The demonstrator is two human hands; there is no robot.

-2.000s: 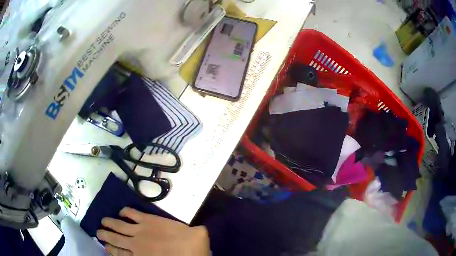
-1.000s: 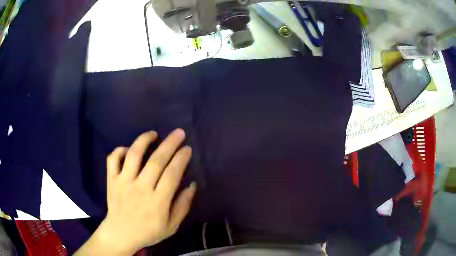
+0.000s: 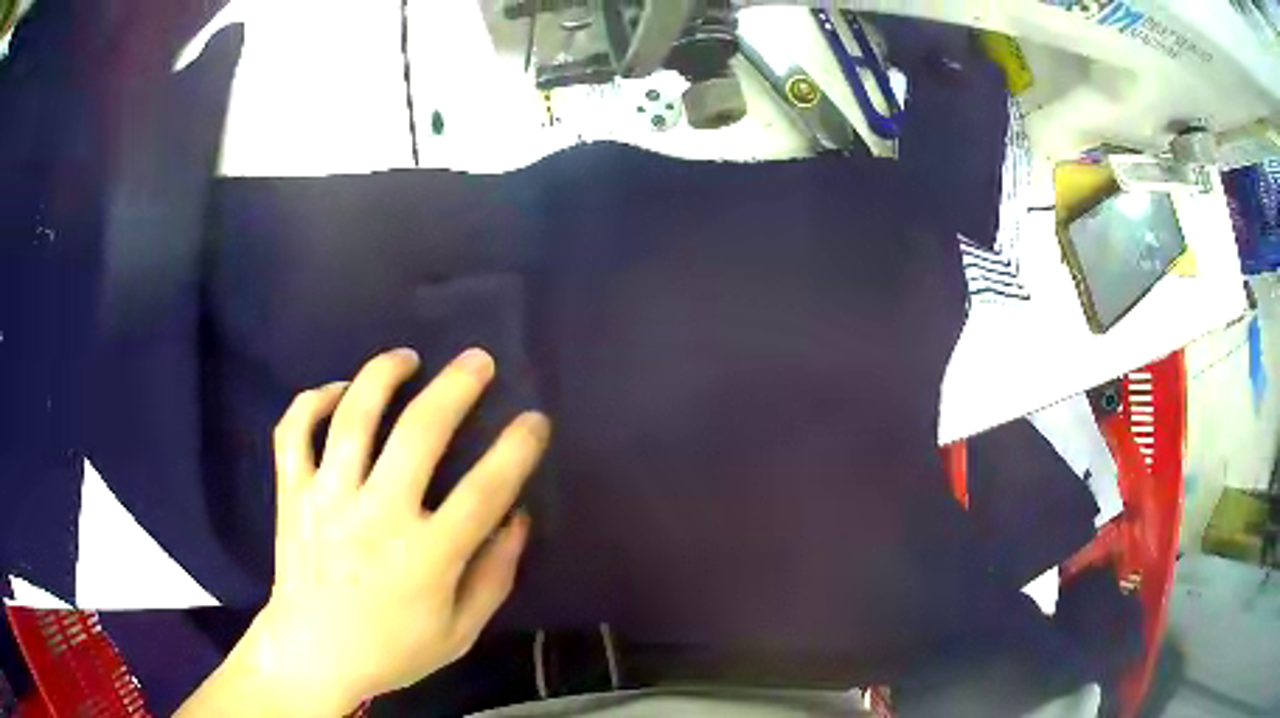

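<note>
A large navy fabric panel (image 3: pixel 730 365) covers the table edge and the lap. My left hand (image 3: pixel 400 540) comes in from the lower left and lies palm down on the panel, fingers spread and pointing away from me. A small navy patch (image 3: pixel 484 302) shows by its faint edge just beyond and beside the fingertips; the hand hides its lower part. The sewing machine's presser foot area (image 3: pixel 618 49) is beyond the panel's far edge, not touching the cloth. My right hand is not in view.
Shears (image 3: pixel 800 93) lie partly covered beyond the panel, beside a blue-edged tool (image 3: pixel 859 70). Striped trim (image 3: pixel 994 267) is at the panel's right. A phone (image 3: pixel 1127 253) lies farther right. A red basket (image 3: pixel 1162 477) is at right; red slatted plastic (image 3: pixel 73 659) shows lower left.
The view has turned from the phone and basket to the large panel. Over the last second my left hand has shifted slightly left, and the small patch's top edge now shows.
</note>
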